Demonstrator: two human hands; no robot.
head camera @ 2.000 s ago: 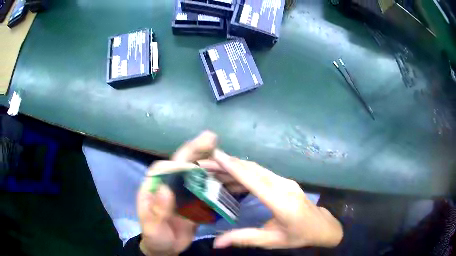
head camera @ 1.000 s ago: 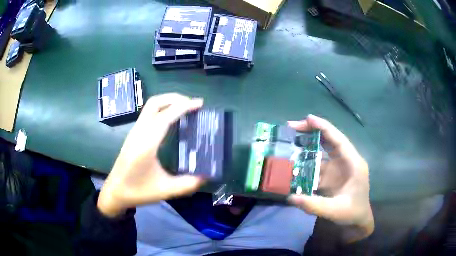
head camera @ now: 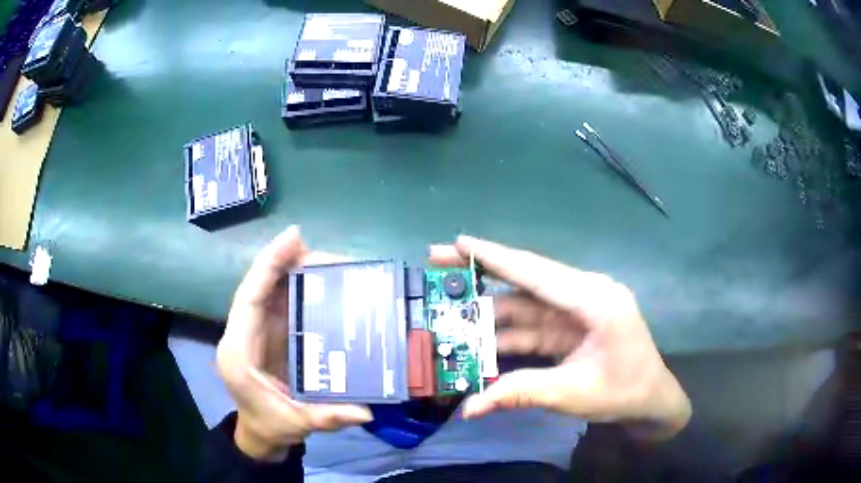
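My left hand (head camera: 269, 368) holds a dark plastic housing (head camera: 354, 330) with a white printed label facing up. My right hand (head camera: 576, 349) holds a green circuit board assembly (head camera: 455, 321) by its outer edge, where a white display strip (head camera: 487, 338) shows. The board is partly inside the housing's right-hand open end. Part of the brick-red block (head camera: 421, 362) and dark blocks still show outside the housing. The board's inner end is hidden inside the housing.
Several labelled housings (head camera: 420, 71) are stacked at the back. A module with a white strip (head camera: 223, 177) lies at left. Tweezers (head camera: 623, 170) lie at right. Cardboard boxes (head camera: 453, 17) stand at the far edge. More modules (head camera: 57, 47) are at far left.
The housing and the board were apart one second ago. The hands have come together and the board's inner part has entered the housing.
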